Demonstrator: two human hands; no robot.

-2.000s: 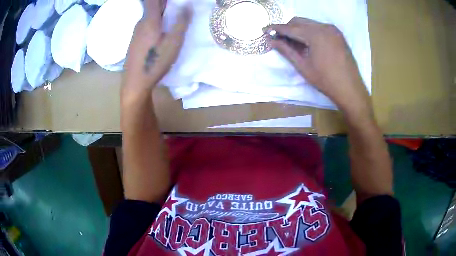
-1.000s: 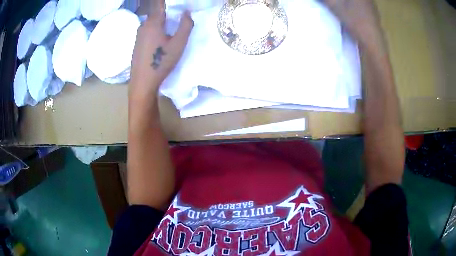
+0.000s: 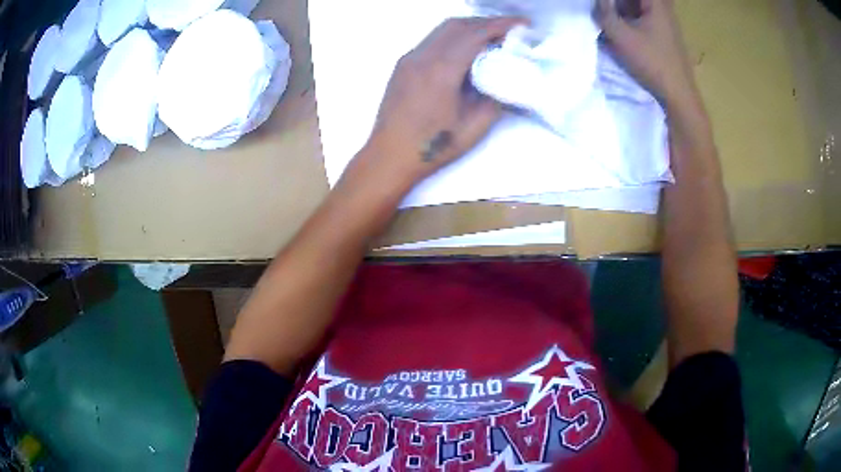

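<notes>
A stack of white tissue sheets [image 3: 360,101] lies in front of me on the cardboard. A bunched tissue bundle [image 3: 544,78] is on its right part, with a smooth rounded edge at its left; the gold dish no longer shows and looks covered by the tissue. My left hand [image 3: 452,88] grips the bundle's left side, with fingertips partly hidden by tissue. My right hand [image 3: 645,41] pinches tissue at the bundle's upper right, near the picture's top edge.
White tissue-wrapped parcels [image 3: 210,81] lean in rows at the left. A narrow white paper strip [image 3: 498,237] lies near the front edge of the cardboard table cover [image 3: 756,157]. An open brown carton [image 3: 195,339] stands below the table on the green floor.
My left hand has moved right onto the piece. The gold dish, bare before, is now covered by bunched tissue. The stack's left part is uncovered and flat.
</notes>
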